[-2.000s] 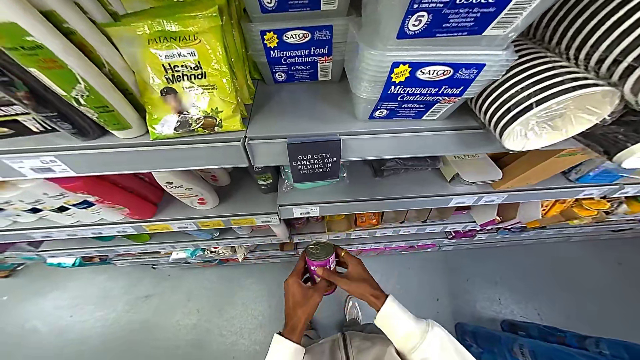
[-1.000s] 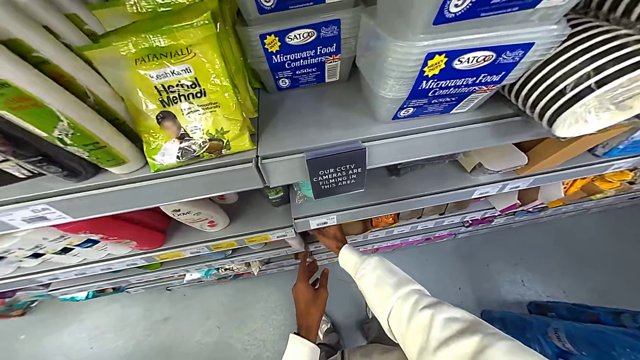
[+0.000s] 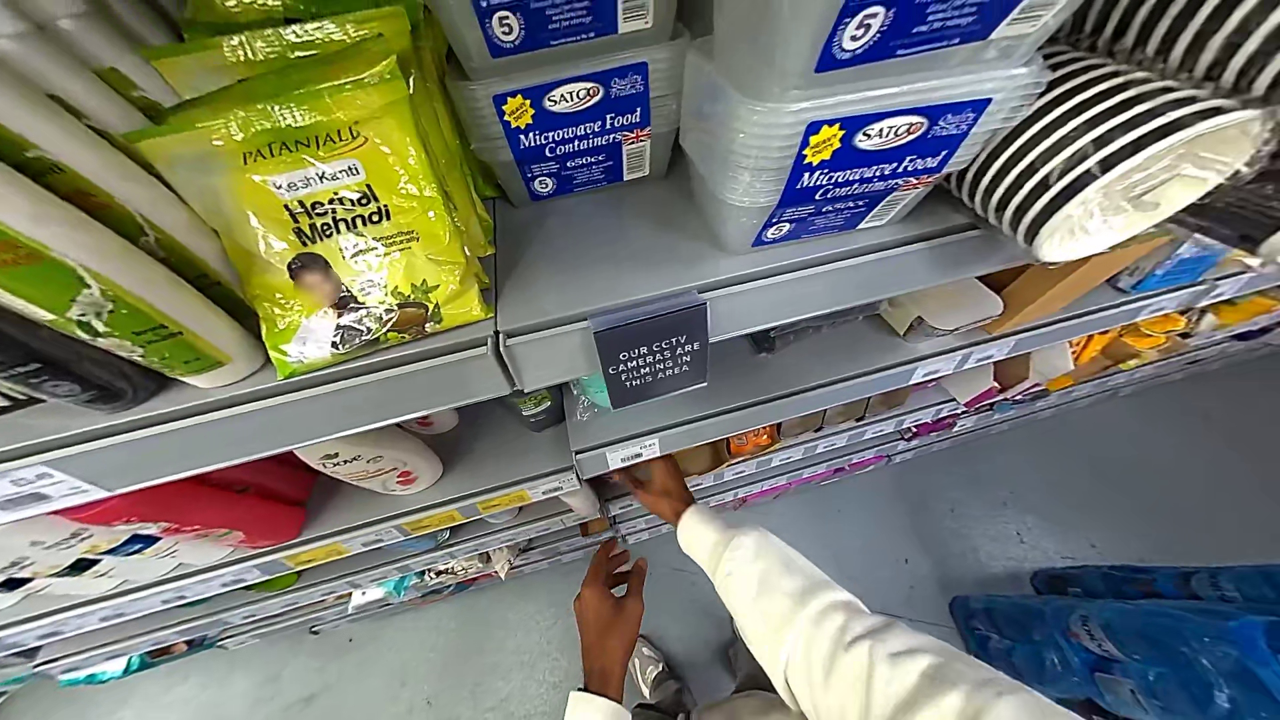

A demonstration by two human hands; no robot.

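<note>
My right hand point(image 3: 657, 487) reaches in under the front edge of a grey metal shelf point(image 3: 700, 415), just below a small price label. Its fingertips are hidden in the shelf's shadow, so what they touch does not show. Below and to the left, my left hand point(image 3: 608, 600) is raised before the lower shelf edges, fingers bent and apart, with nothing in it. An orange pack point(image 3: 752, 441) lies on the lower shelf just right of my right hand. The can seen earlier is not visible.
Above are clear plastic food containers point(image 3: 740, 200), green herbal mehndi pouches point(image 3: 350, 230) and striped paper cups point(image 3: 1080, 160). A dark sign point(image 3: 655, 355) hangs from the upper shelf edge. A white Dove bottle point(image 3: 375, 460) lies at left. Blue shrink-wrapped packs point(image 3: 1130, 640) stand on the floor at right.
Two seconds ago both hands held a purple can in front of the shelves. Since then my right hand has gone in under the shelf edge, and my left hand has come off the can.
</note>
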